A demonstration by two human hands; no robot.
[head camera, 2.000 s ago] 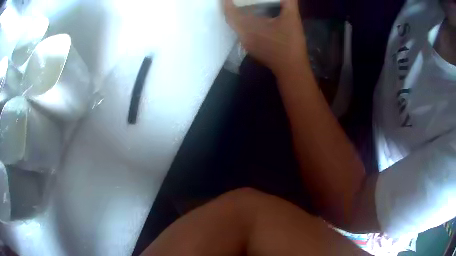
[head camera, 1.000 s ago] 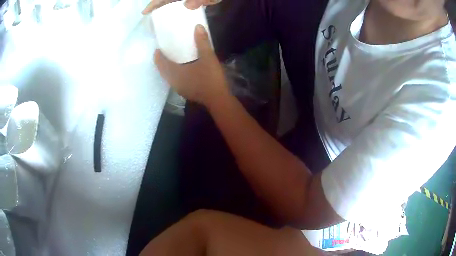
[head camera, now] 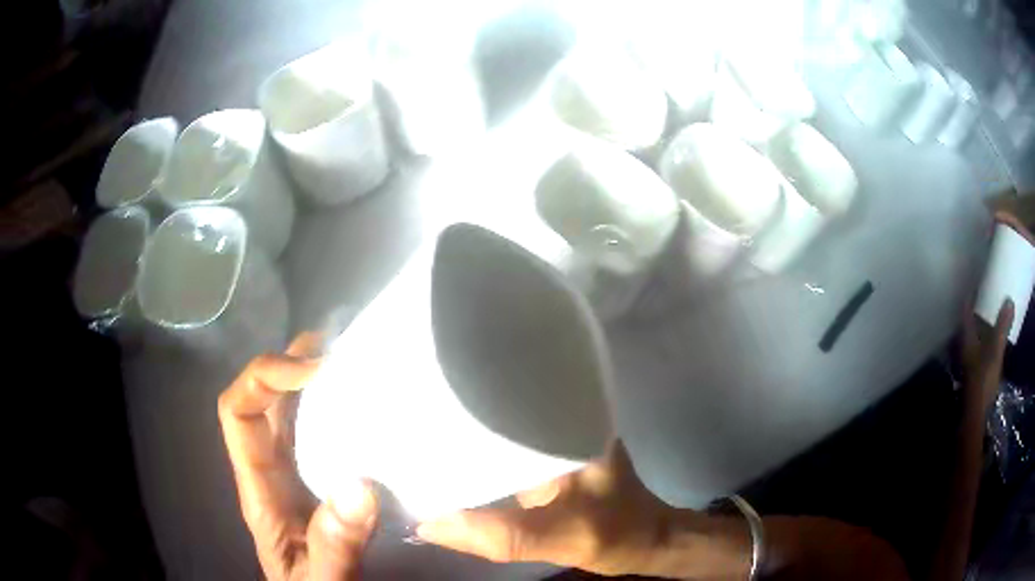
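A glossy white housing [head camera: 375, 397] is held up close in front of me, tilted, its shaded open mouth facing up and to the right. My left hand [head camera: 278, 465] grips its left side and base, fingers behind and thumb in front. My right hand [head camera: 568, 522] holds it from below at the lower right, with a silver-coloured bangle on the wrist. Glare washes out the side of the housing, so I cannot tell if film is around it.
White housings stand mouth up on the white table [head camera: 726, 375], grouped at the left [head camera: 193, 267] and behind the held one [head camera: 607, 199]. Film glints at some rims. A thin dark strip [head camera: 847, 317] lies at the right. Another person's hand holds a white housing [head camera: 1004, 284] at the right edge.
The view has swung left from the neighbour to the table in front of me. Both my hands and the housing they hold now show. The dark strip and neighbour's hand appear farther right.
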